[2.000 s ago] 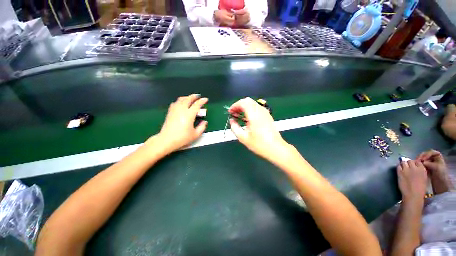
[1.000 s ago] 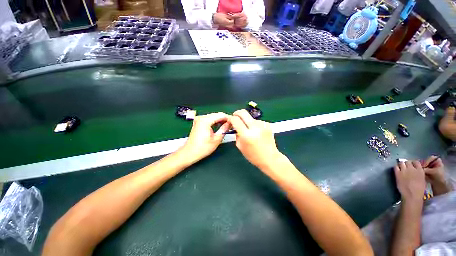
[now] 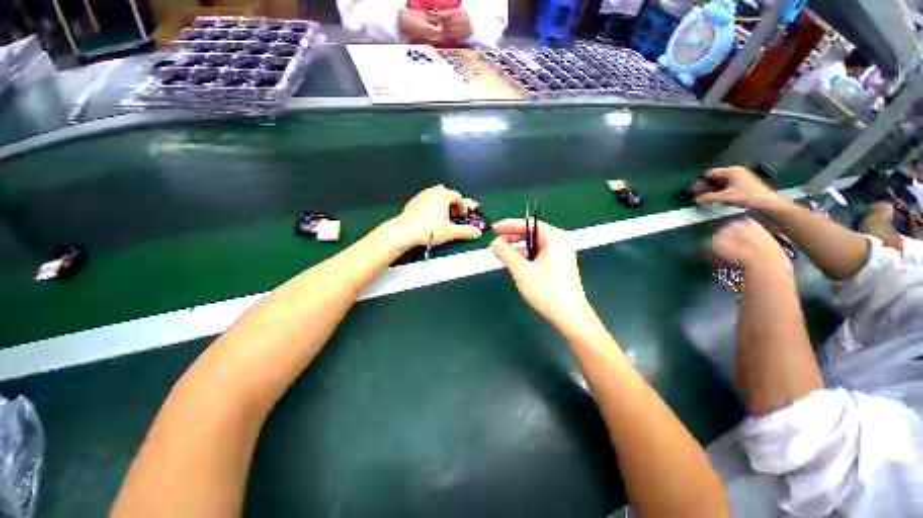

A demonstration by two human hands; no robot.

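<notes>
My left hand (image 3: 437, 219) is over the belt's near edge, its fingers and thumb closed around a black device unit (image 3: 470, 216). My right hand (image 3: 536, 251) is just to the right and holds dark tweezers (image 3: 531, 231), with the prongs pointing up and slightly apart. The tweezers do not touch the unit. A thin pale pin or wire piece (image 3: 428, 249) stands out below my left fingers by the white strip.
Other black units lie on the green belt (image 3: 385, 152), one with a pale battery (image 3: 320, 226). A neighbouring worker's hands (image 3: 744, 189) reach in at right near small parts (image 3: 729, 278). A clear bag (image 3: 18, 455) is at left. Blister trays (image 3: 233, 61) are across the belt.
My hands have moved apart. The left has taken hold of a unit, and the tweezers now show upright in the right. Belt units have shifted left in view. The neighbour's hand reaches to the belt.
</notes>
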